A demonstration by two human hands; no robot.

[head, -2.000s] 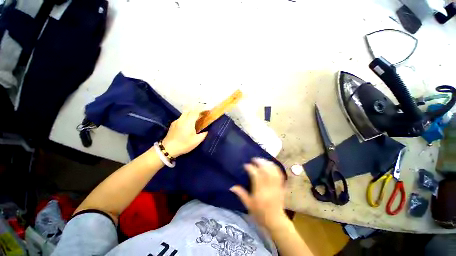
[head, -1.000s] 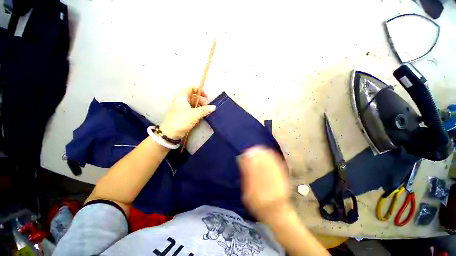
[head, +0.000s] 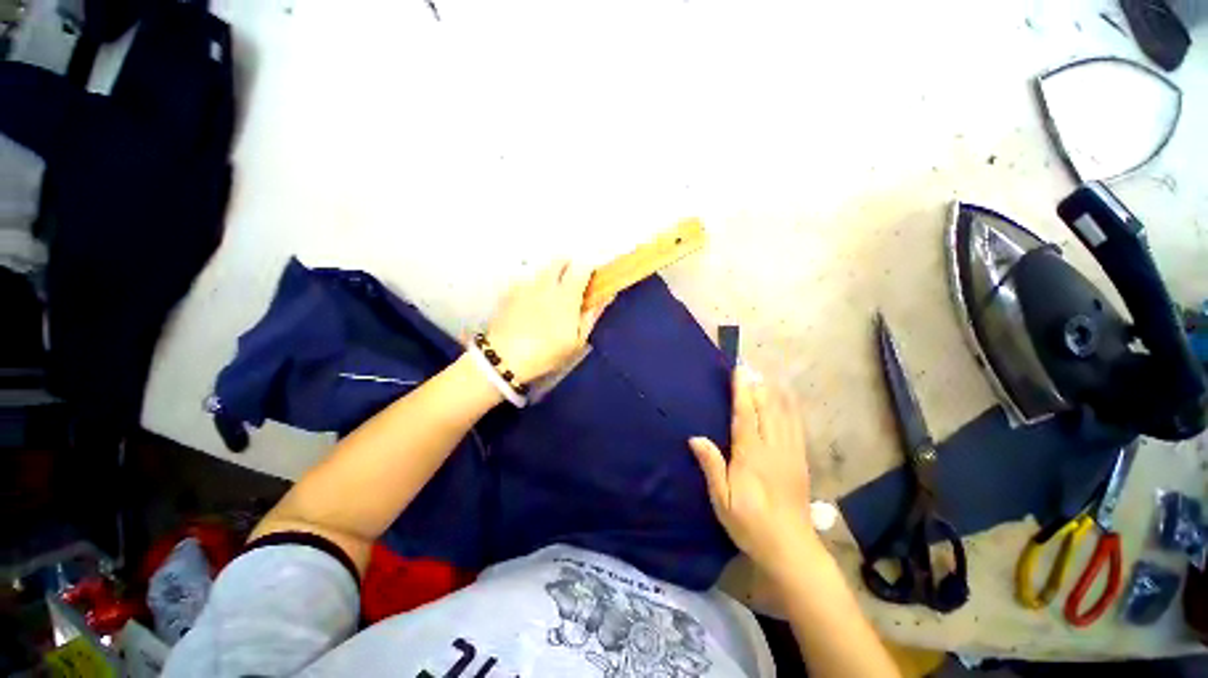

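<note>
The navy garment piece [head: 596, 450] lies across the table's near edge, with a short pale line on its left part. My left hand [head: 537, 318] rests on its upper part and holds the yellow ruler [head: 649, 262], which points up and right past the cloth's top corner. My right hand [head: 762, 457] lies flat at the cloth's right edge, fingers extended, holding nothing visible. A small dark strip [head: 729, 344] lies just above its fingertips. A small white chalk piece [head: 823, 515] lies to the right of that hand.
Black shears [head: 923, 457] lie partly on a dark interfacing strip [head: 994, 470]. The steam iron [head: 1047, 318] stands right, below a thin metal iron rest [head: 1110, 117]. Yellow-and-red-handled pliers [head: 1080, 550] and small packets [head: 1153, 591] lie near right. Dark garments [head: 133, 199] hang left.
The cloth's upper flap, lifted or folded a second ago, now lies flatter. The ruler has swung from upright to slanting right. My right hand has moved right to the cloth's edge.
</note>
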